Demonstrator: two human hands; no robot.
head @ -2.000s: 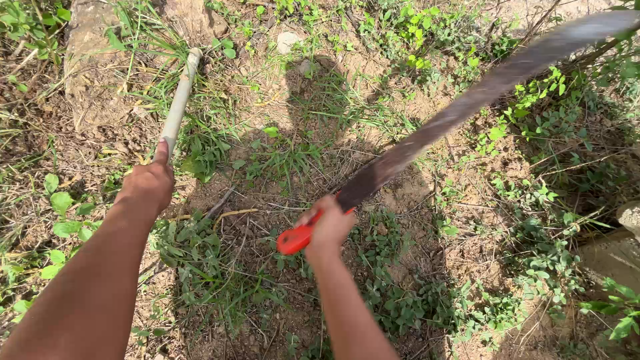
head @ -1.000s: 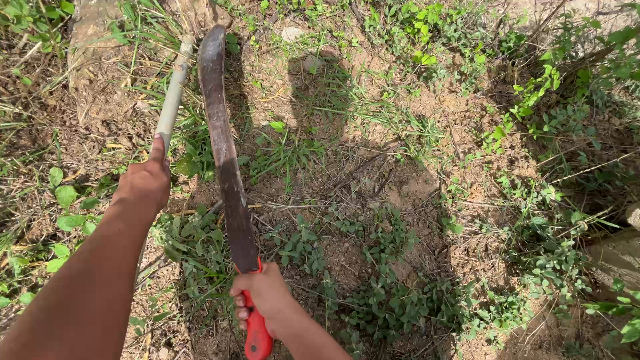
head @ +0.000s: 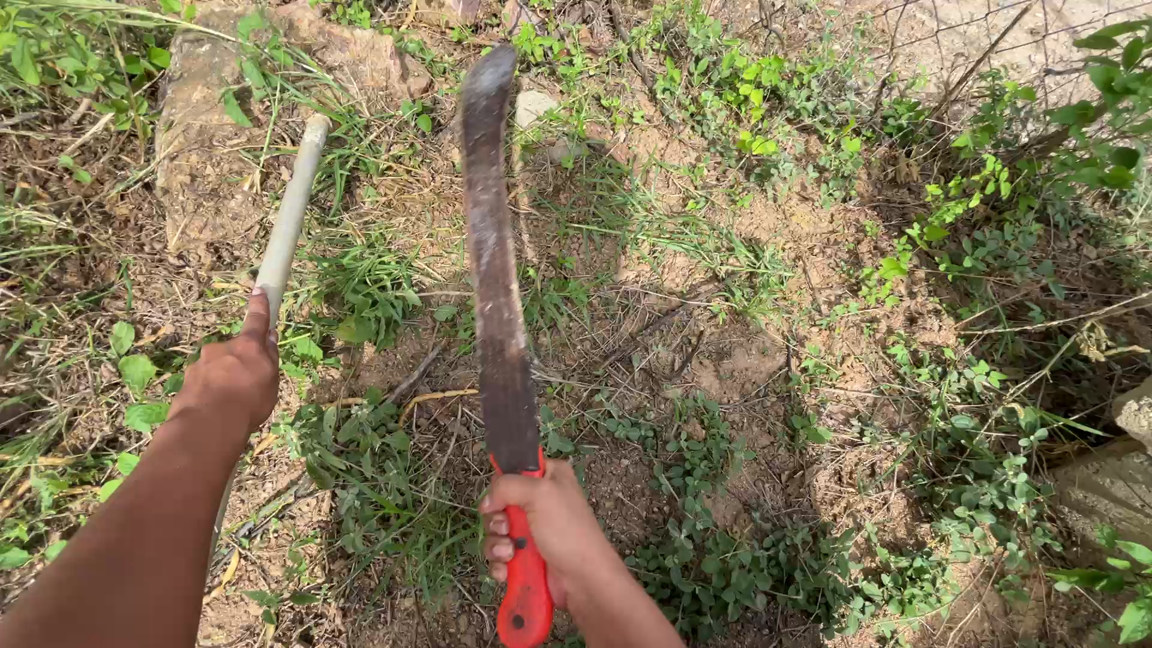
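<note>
My right hand grips the red handle of a machete. Its dark, worn blade points up the view, away from me, above the weedy ground, and the curved tip is slightly blurred. At the left, my left hand is closed around a pale, smooth pole, with the index finger lying along it. The pole's upper end shows beyond the hand, and part of its lower length runs down behind my forearm. Blade and pole are apart. Grass tufts grow between them.
Low weeds and dry twigs cover the sandy soil. A flat rock lies at upper left, a small pale stone near the blade tip. Wire mesh is at upper right, leafy branches below it, and a large stone at the right edge.
The machete swung from pointing up and right to leaning left near the pole, and now stands almost straight up the view, a bit right of there. My left hand keeps hold of the pole.
</note>
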